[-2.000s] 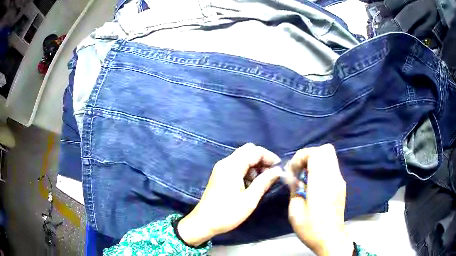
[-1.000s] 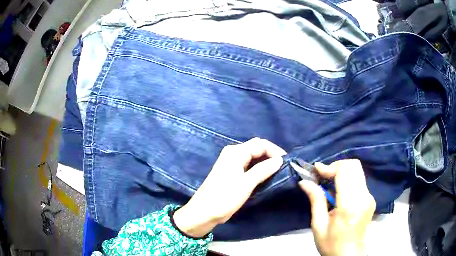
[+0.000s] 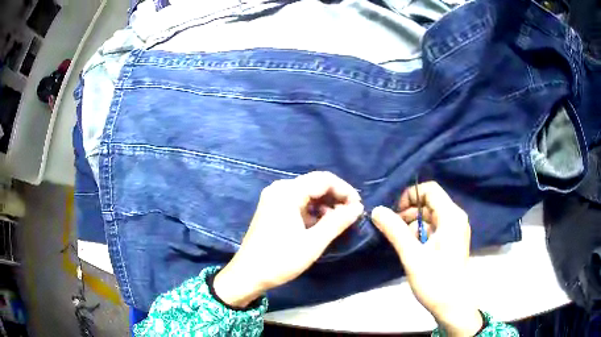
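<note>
A dark blue denim vest (image 3: pixel 263 125) lies spread in front of me, its pale grey-blue inside showing at the top and its armhole at the right. My left hand (image 3: pixel 296 230) pinches the denim between thumb and fingertips near the lower middle, by a seam. My right hand (image 3: pixel 428 250) is just right of it, thumb tip close to the pinched spot. It holds thread snips (image 3: pixel 422 227) with a blue part, the thin blade pointing up, away from the cloth. Any thread ends are too small to tell.
A white table edge (image 3: pixel 369 312) shows below the vest. Black denim garments (image 3: pixel 576 243) lie at the right. A pale trough (image 3: pixel 39 125) with dark and red items stands at the upper left, above a grey floor with yellow marking (image 3: pixel 99 286).
My right hand has turned the snips from pointing at the pinched spot to upright, and its thumb has come close to my left fingertips. The vest appears shifted slightly left in view.
</note>
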